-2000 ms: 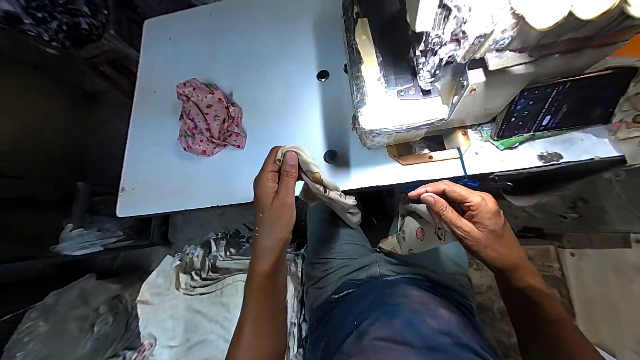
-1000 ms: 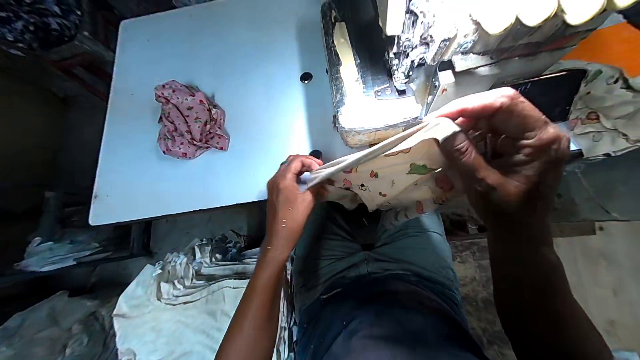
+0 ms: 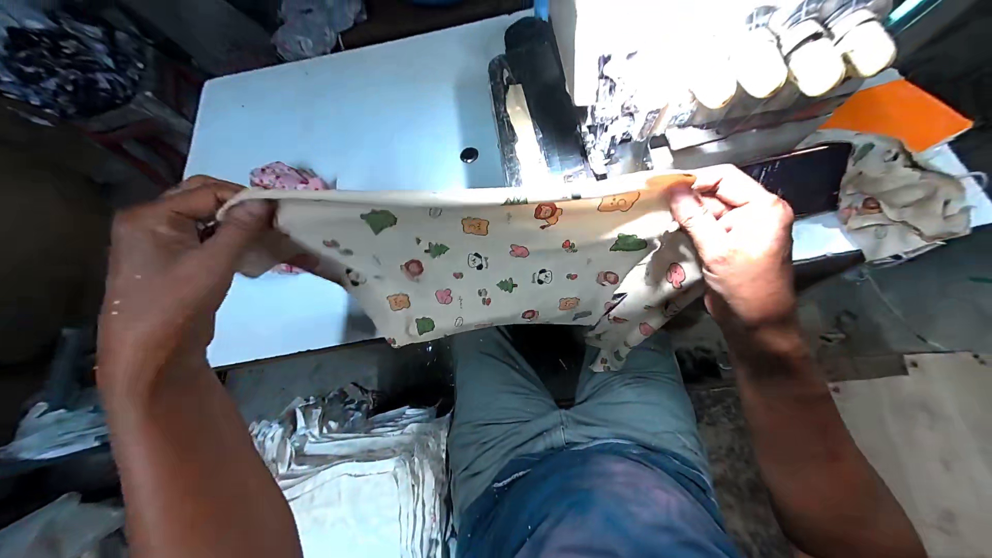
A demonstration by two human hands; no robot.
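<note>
A cream cloth piece printed with small animals and trees (image 3: 496, 267) is stretched level above the near edge of the white table. My left hand (image 3: 190, 232) pinches its upper left corner, and my right hand (image 3: 732, 232) grips the upper right corner. A narrower printed flap hangs below my right hand. Behind the cloth stands a sewing machine (image 3: 628, 116), its lower part hidden by the fabric. A crumpled pink floral cloth (image 3: 287, 177) lies on the table, partly covered by my left hand.
The white table (image 3: 349, 116) spans the back. Cone-shaped spools (image 3: 818, 66) line the machine's right. A dark phone (image 3: 802, 178), another printed cloth (image 3: 903, 201) and an orange sheet (image 3: 899, 112) lie at right. Stacked pale fabric (image 3: 356, 488) sits lower left.
The cream cloth was bunched in my left hand, then held slanting between both hands; now it is spread wide. My hands have moved apart and my right hand has taken hold of it.
</note>
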